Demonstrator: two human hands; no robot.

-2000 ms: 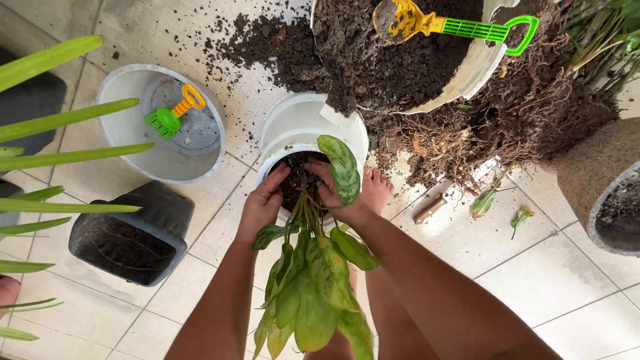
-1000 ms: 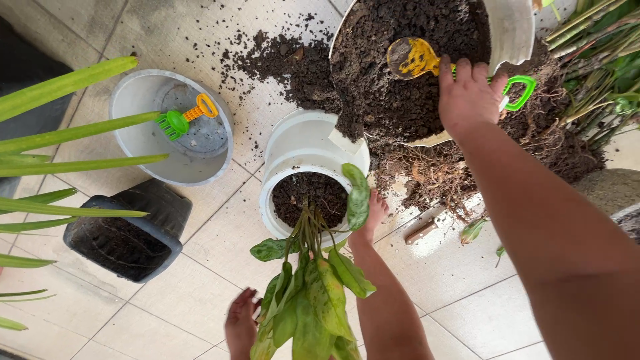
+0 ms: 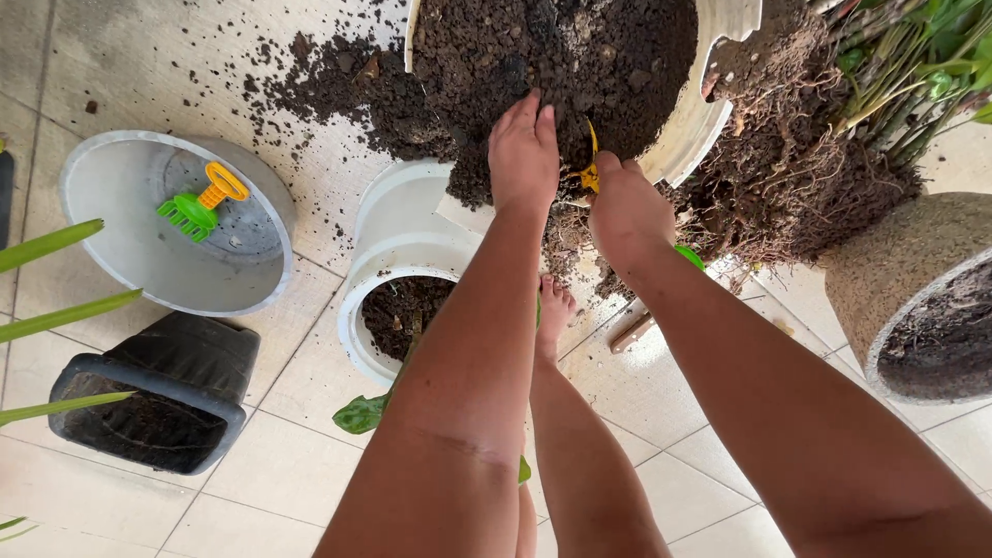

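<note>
My right hand (image 3: 632, 205) grips the yellow and green toy shovel (image 3: 590, 174) near where its yellow part meets the handle; the blade is turned on edge in dark soil (image 3: 558, 70). That soil lies in a broken, cream-coloured container (image 3: 694, 116). Beside it, my left hand (image 3: 527, 155) rests on the soil, palm down, fingers slightly apart. Below my left hand is a white plastic pot (image 3: 353, 310) with soil inside; my left forearm covers part of it. Most of the leafy plant is hidden behind that arm, with one green leaf (image 3: 360, 415) showing.
A grey basin (image 3: 116, 209) holds a toy rake (image 3: 203, 203). A black pot (image 3: 186, 349) lies below it. Spilled soil (image 3: 341, 85), an uprooted root mass (image 3: 814, 170), a wooden-handled tool (image 3: 632, 333) and a speckled planter (image 3: 891, 279) surround my bare foot (image 3: 554, 310).
My left hand has come up from low beside the plant to the soil in the broken container. My right hand now holds the toy shovel, which lay on that soil two seconds ago.
</note>
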